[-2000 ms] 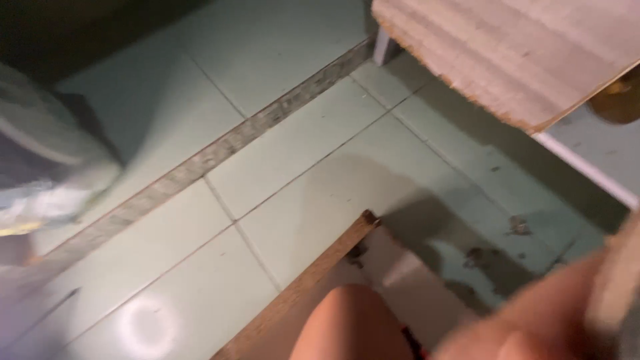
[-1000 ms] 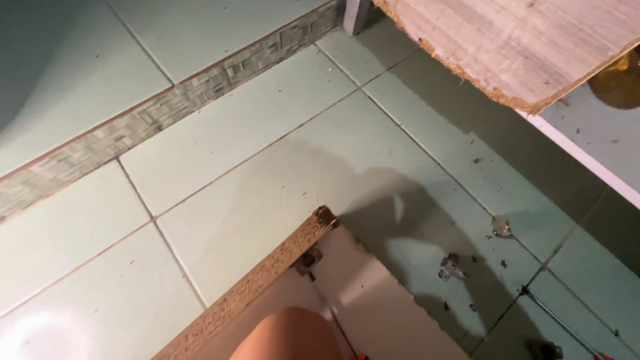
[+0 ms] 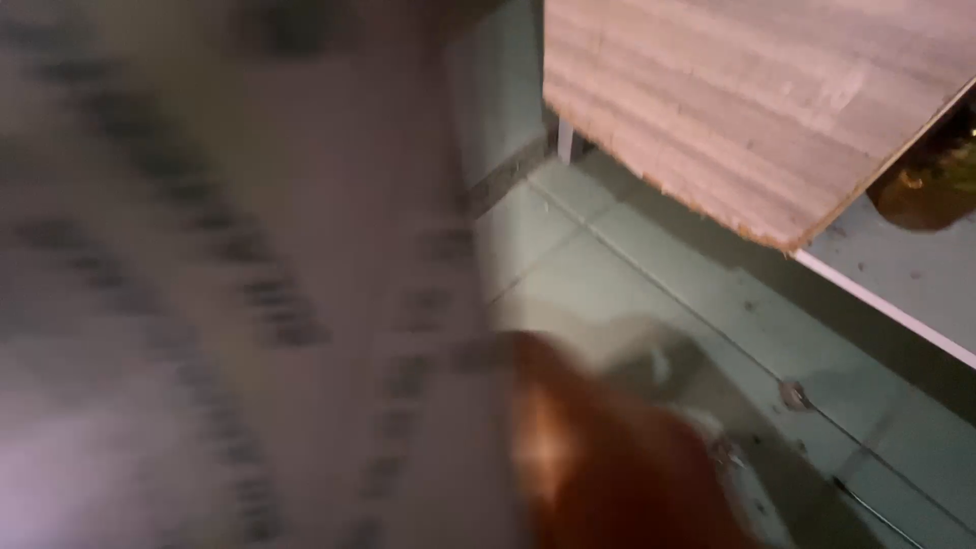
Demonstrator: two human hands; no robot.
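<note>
A large, heavily blurred grey-brown sheet or panel with rows of dark marks (image 3: 335,191) fills the left half, very near the camera. At its lower right edge is a blurred reddish-brown shape that looks like part of my right hand (image 3: 602,450). It appears to touch the edge, but its fingers and grip cannot be made out. My left hand is not visible. Small metal fittings (image 3: 794,395) lie on the green tiled floor, and a thin metal rod with a dark tip (image 3: 877,507) is at the bottom right.
A wood-grain board (image 3: 747,99) with a rough, chipped edge rests over a pale-edged low surface (image 3: 884,301) at the upper right. A rounded amber-brown object (image 3: 919,191) stands beside it. Debris is scattered over the floor tiles (image 3: 633,282).
The blurred sheet has come in front of the camera at the left, covering much of the floor. The white panel with a raw chipboard edge, seen before at the bottom, is now mostly or wholly hidden.
</note>
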